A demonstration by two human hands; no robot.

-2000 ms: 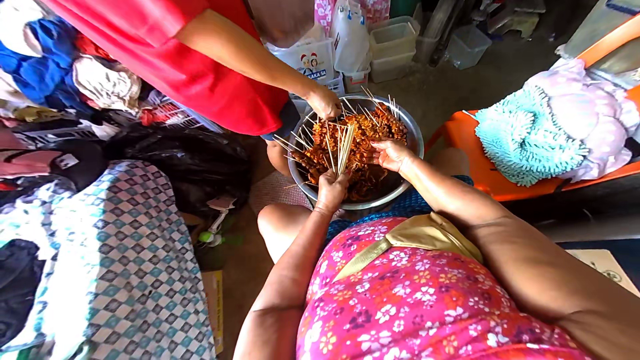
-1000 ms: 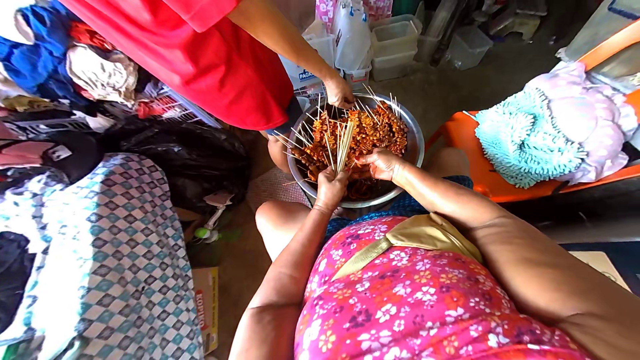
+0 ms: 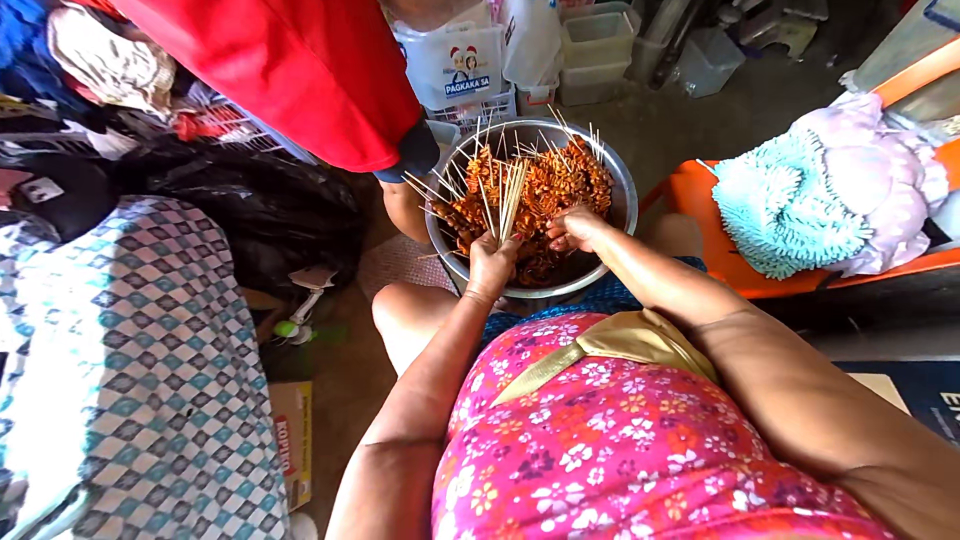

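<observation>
A round metal basin (image 3: 628,196) stands between my knees, holding many skewers of reddish-brown, sauce-coated food (image 3: 555,180). Their pale stick ends point up and outward around the rim. My left hand (image 3: 493,262), at the basin's near left, grips a bundle of thin wooden sticks (image 3: 511,196) that fans upward over the food. At the right side of the basin, my right hand (image 3: 576,228) has its fingers bent against the food; whether it pinches a piece there cannot be seen.
A person in a red shirt (image 3: 300,75) stands at the basin's left. Plastic tubs (image 3: 596,56) lie beyond it. On the right, an orange chair (image 3: 697,217) bears a turquoise shaggy cloth (image 3: 784,202). Black plastic bags (image 3: 247,202) and a checked cloth-covered surface (image 3: 165,352) are on the left.
The other person's hand, which was over the basin in both earlier frames, has withdrawn from it. My left hand still holds the stick bundle in about the same place.
</observation>
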